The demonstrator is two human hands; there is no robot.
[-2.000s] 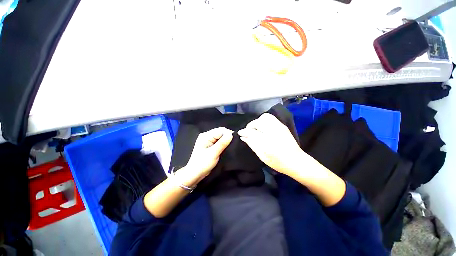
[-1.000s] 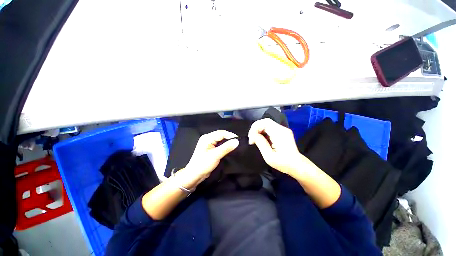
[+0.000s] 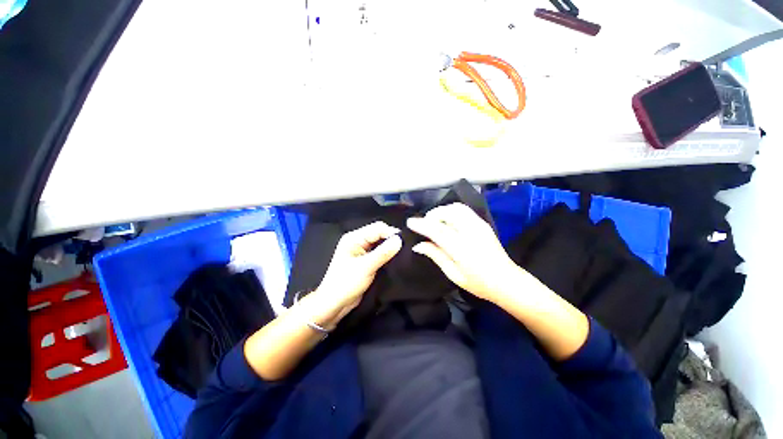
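A black fabric piece [image 3: 403, 279] lies over my lap, just below the table's front edge. My left hand [image 3: 354, 267] is on its left part, thumb and index finger pinched together at the cloth. My right hand [image 3: 459, 249] is at its right part, fingers bent over the cloth, close to my left fingertips. What lies between the right fingertips is too small to tell. A corner of the cloth stands up behind my right hand.
Scissors [image 3: 489, 84] with orange-red and yellow loops lie on the white table [image 3: 240, 111]. A phone [image 3: 676, 105] and a dark red bar [image 3: 567, 21] lie right. Blue bins [image 3: 129, 283] flank my lap with black pieces. A red crate [image 3: 73, 339] stands left.
My right fingers have moved from apart and slightly right to closer beside my left fingertips. The cloth corner behind my right hand stands a little higher than one second ago.
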